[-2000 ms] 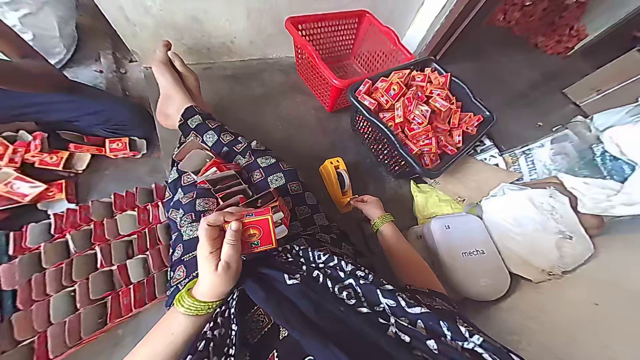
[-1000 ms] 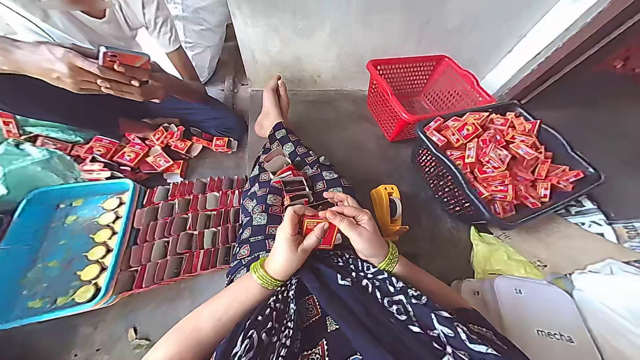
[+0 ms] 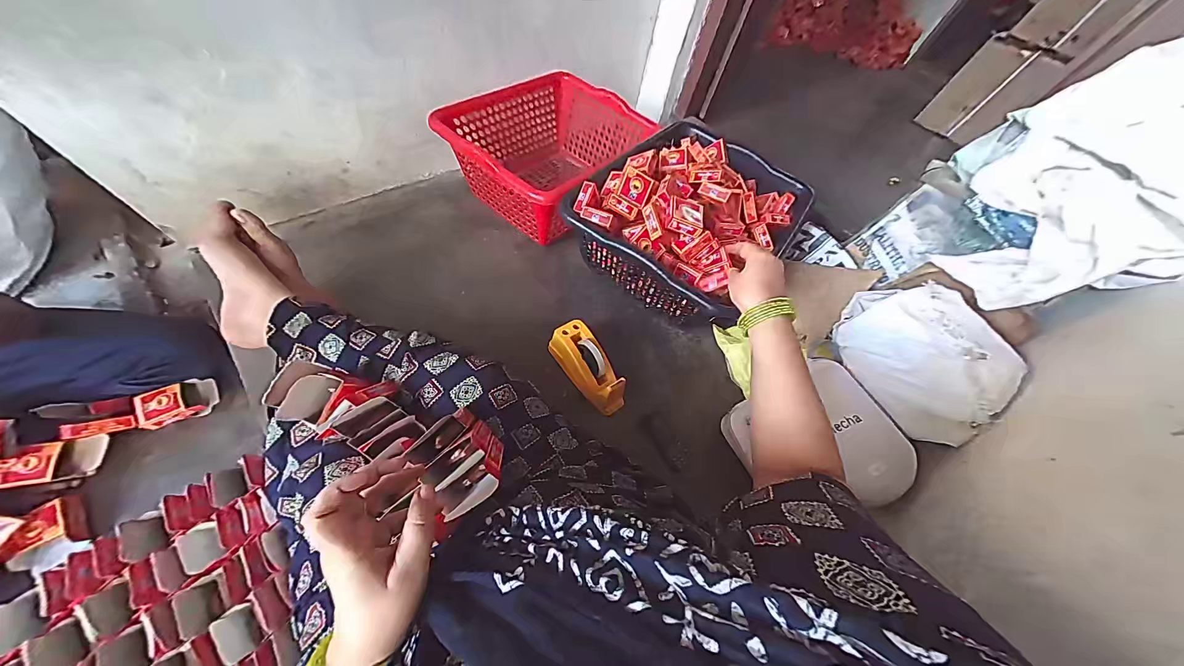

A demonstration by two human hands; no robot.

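Note:
Small red and yellow cardboard boxes are heaped in a dark plastic basket. My right hand is at the basket's near right edge, its fingertips touching the boxes; whether it grips one cannot be told. Over my lap, my left hand is palm up with its fingers partly spread, touching or just beside a row of open-ended red cartons; a firm hold on them is not clear. A yellow tape dispenser with a roll stands on the floor between my leg and the basket.
A red plastic basket stands behind the dark one, by the wall. Rows of red cartons lie at lower left, with loose open cartons above them. At right are a white lidded case, a white bag and cloth. Another person's leg is at left.
My right hand has moved from my lap to the dark basket. My left hand no longer holds up the red box seen in both earlier frames. The view has shifted clearly.

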